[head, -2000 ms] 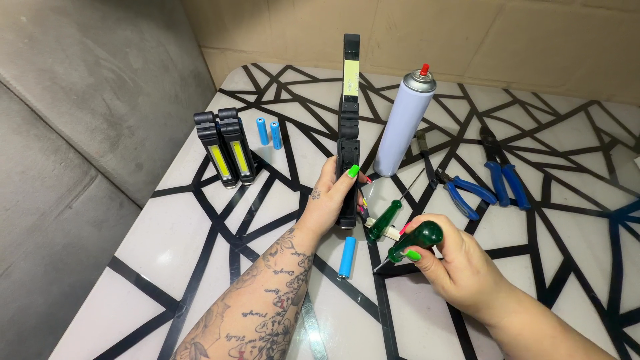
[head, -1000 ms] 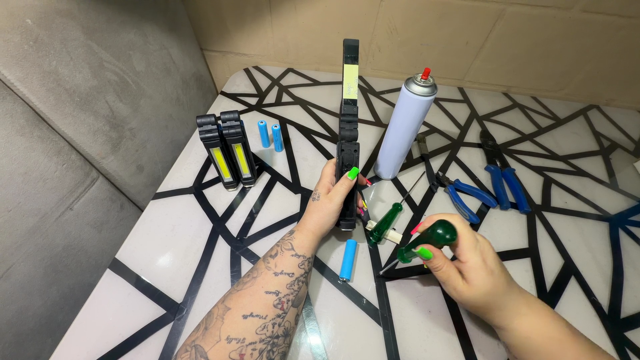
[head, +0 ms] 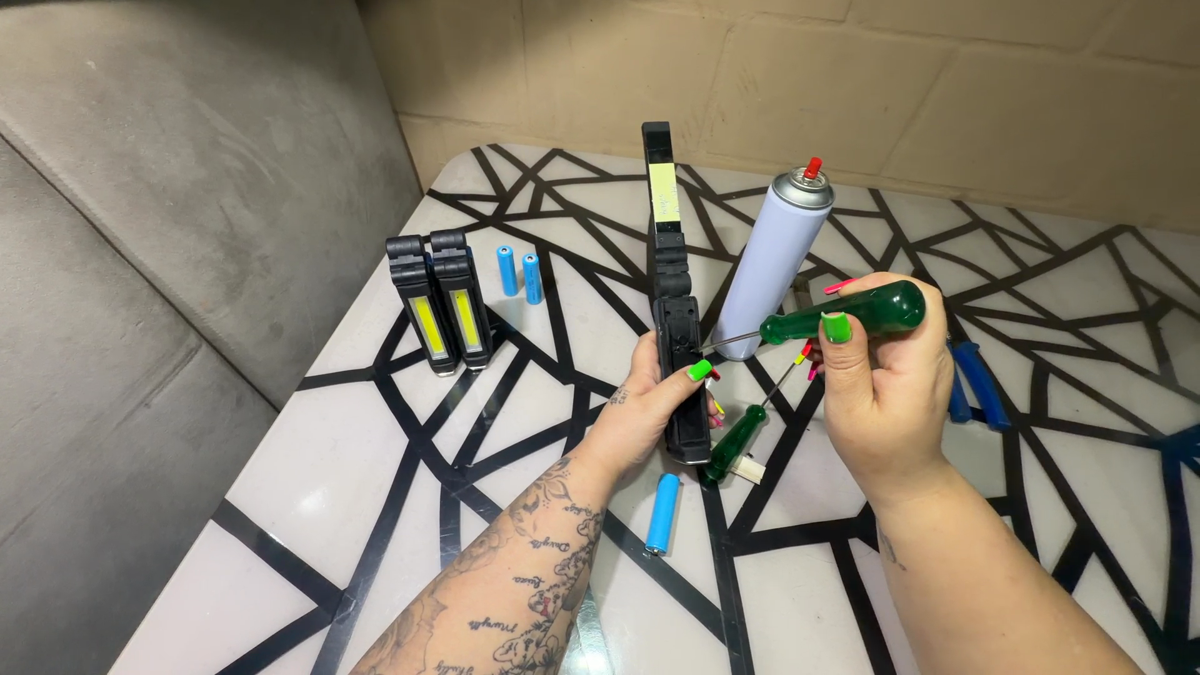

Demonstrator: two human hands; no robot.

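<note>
My left hand (head: pixel 647 403) grips a black folding work light (head: pixel 669 253) by its lower body, which is unfolded upright with its inner side showing. My right hand (head: pixel 881 375) holds a screwdriver with a green handle (head: pixel 844 314); its shaft points left and the tip meets or nearly meets the right edge of the light's body. A second green-handled screwdriver (head: pixel 736 442) lies just right of the light, over a small whitish piece (head: pixel 747 468). Below the light lies a blue cylindrical battery (head: pixel 663 514).
Two folded work lights (head: pixel 450 305) stand at the left, beside two blue batteries (head: pixel 532 278). A lavender spray can (head: pixel 773 253) with a red nozzle stands behind my hands. Blue-handled pliers (head: pixel 980 384) lie at the right, partly behind my right hand. A wall rises behind the table.
My right hand has moved up with its screwdriver, whose shaft pointed down toward the table before and now reaches the light's body. My left hand keeps its hold on the light.
</note>
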